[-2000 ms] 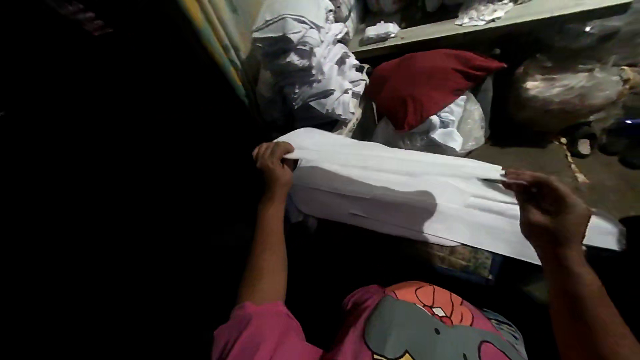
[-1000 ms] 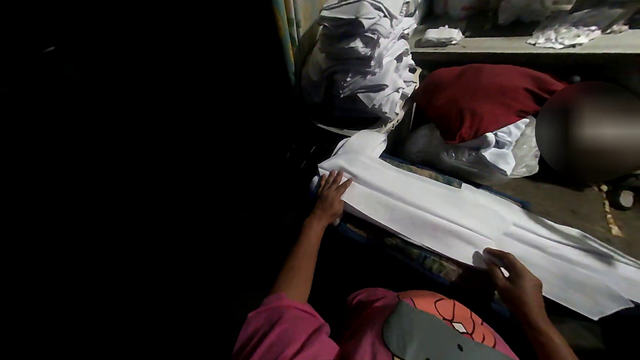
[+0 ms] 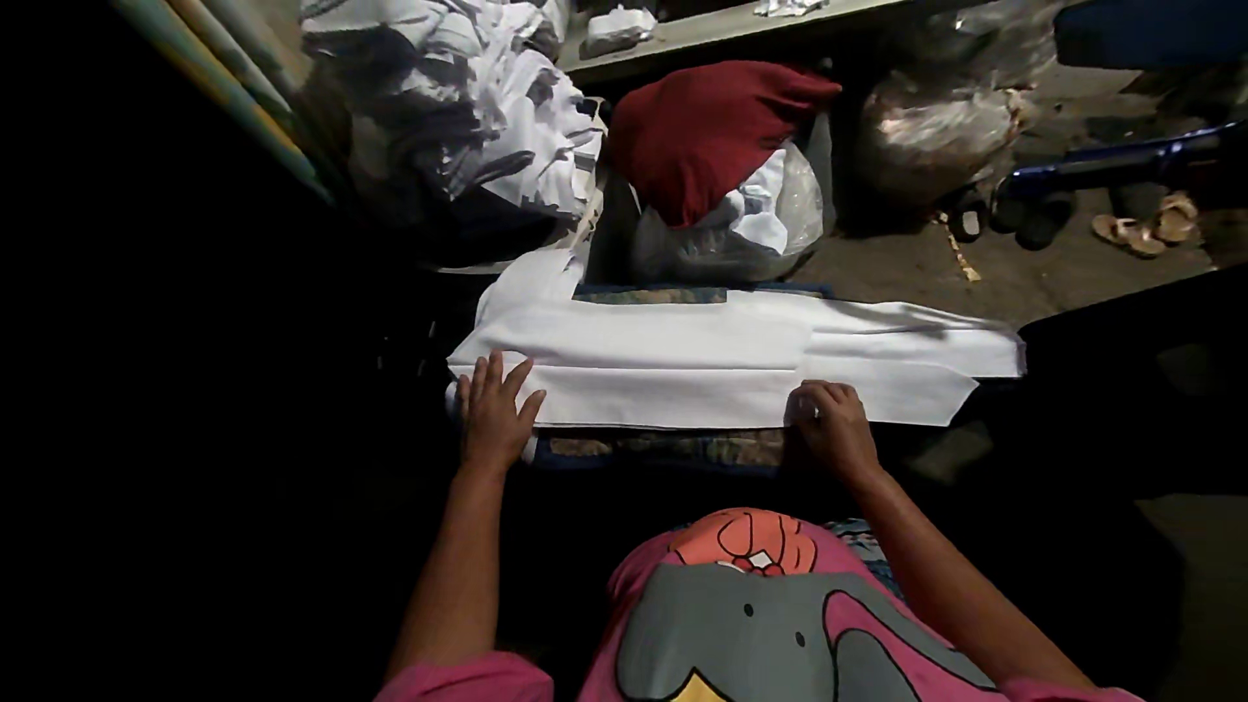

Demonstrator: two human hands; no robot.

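A long white cloth piece (image 3: 663,341), folded lengthwise with a seam or fold line along it, lies across a patterned padded surface (image 3: 673,448) in front of me. Flat on its left end rests my left hand (image 3: 497,414), fingers spread. My right hand (image 3: 834,424) has its fingers curled on the near edge, right of the middle, and seems to pinch the cloth there. The cloth's right end extends past the right hand, and a narrower part juts away at the far left.
Beyond the cloth stand a tall pile of white fabric (image 3: 468,107), a red cloth bundle (image 3: 712,127) on a clear plastic bag (image 3: 731,244), and a shelf (image 3: 702,39). Sandals (image 3: 1131,234) and filled plastic bags (image 3: 936,136) are on the floor at right.
Two seconds ago both hands held the cloth up by its ends; now it lies flat on the padded surface. The left hand has changed from gripping to lying spread.
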